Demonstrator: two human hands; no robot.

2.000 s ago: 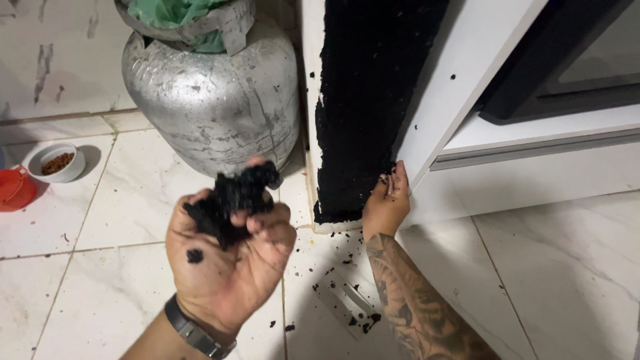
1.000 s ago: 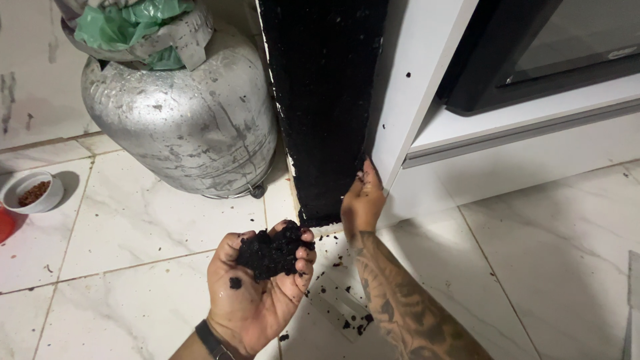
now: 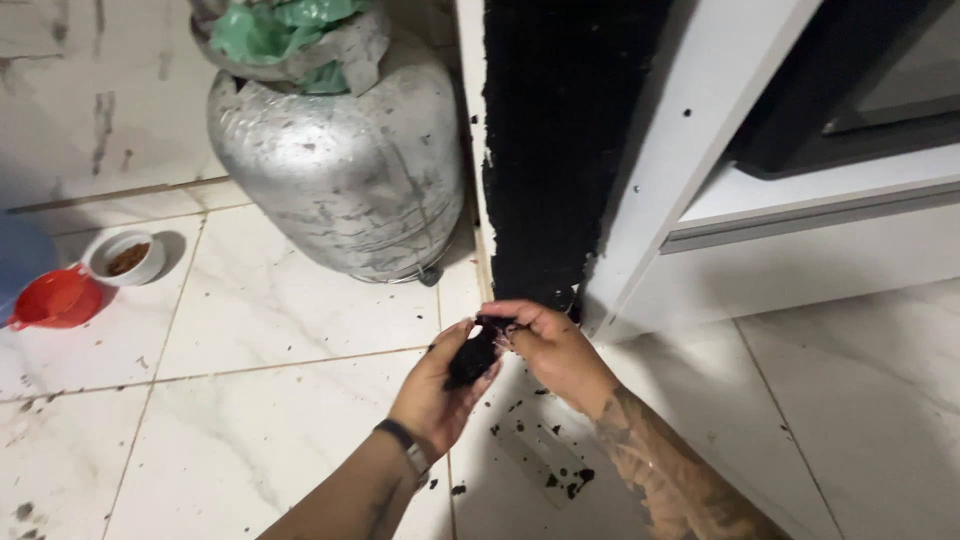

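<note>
My left hand [image 3: 442, 382], with a band at its wrist, holds a dark crumbly clump [image 3: 472, 360] between thumb and fingers. My right hand [image 3: 551, 345], on a tattooed forearm, meets it from the right, its fingertips pinching a dark piece at the clump's upper edge. Both hands are in front of the foot of a black panel [image 3: 562, 165] with ragged, chipped edges. Black crumbs [image 3: 574, 480] lie on the tiled floor below my right hand, around a pale flat strip. What the clump is made of I cannot tell.
Left of the panel stands a silver gas cylinder [image 3: 337, 165] with a green plastic bag [image 3: 281, 34] on top. A white bowl of brown pellets [image 3: 142, 259] and a red bowl [image 3: 60, 300] sit at the far left. A white cabinet [image 3: 675, 165] with a dark oven [image 3: 862, 82] borders the panel's right.
My right hand has left the lower right edge of the black panel and come to the clump. The left hand's fingers, earlier spread palm-up under the clump, now hold it from the side.
</note>
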